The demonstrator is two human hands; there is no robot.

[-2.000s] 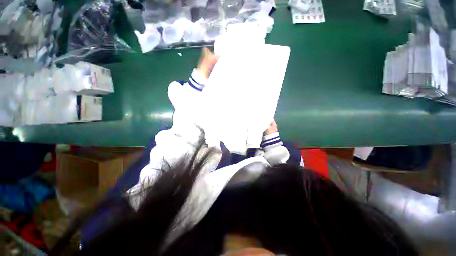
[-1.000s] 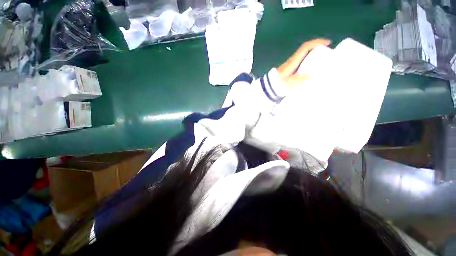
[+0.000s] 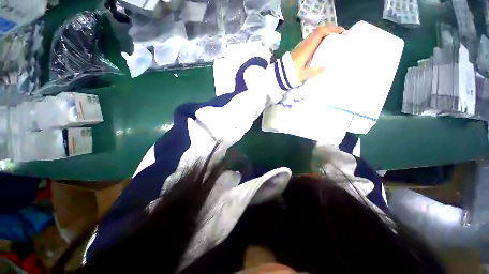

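Note:
A large white bundle of booklets [image 3: 356, 80], with a thin blue band line across its lower part, is over the green bench, right of centre. My left hand [image 3: 313, 56] is at its upper left edge, fingers along the edge and thumb on the face, holding it. My right hand is hidden behind or under the bundle; only the right sleeve [image 3: 348, 160] shows below it. Another white stack [image 3: 228, 72] lies on the bench behind my left forearm, partly covered by the sleeve.
Packed white moulded cups [image 3: 187, 51] and a clear bag [image 3: 78, 45] are at the back. Small white boxes [image 3: 80, 109] stand at left, a row of folded leaflets [image 3: 439, 83] at right. Printed sheets [image 3: 402, 10] lie at the back. The green bench [image 3: 134, 144] has a carton [image 3: 80, 206] below.
The white bundle has moved right from the centre, with my left hand still on it. The other white stack was left on the bench. My right hand has gone out of sight.

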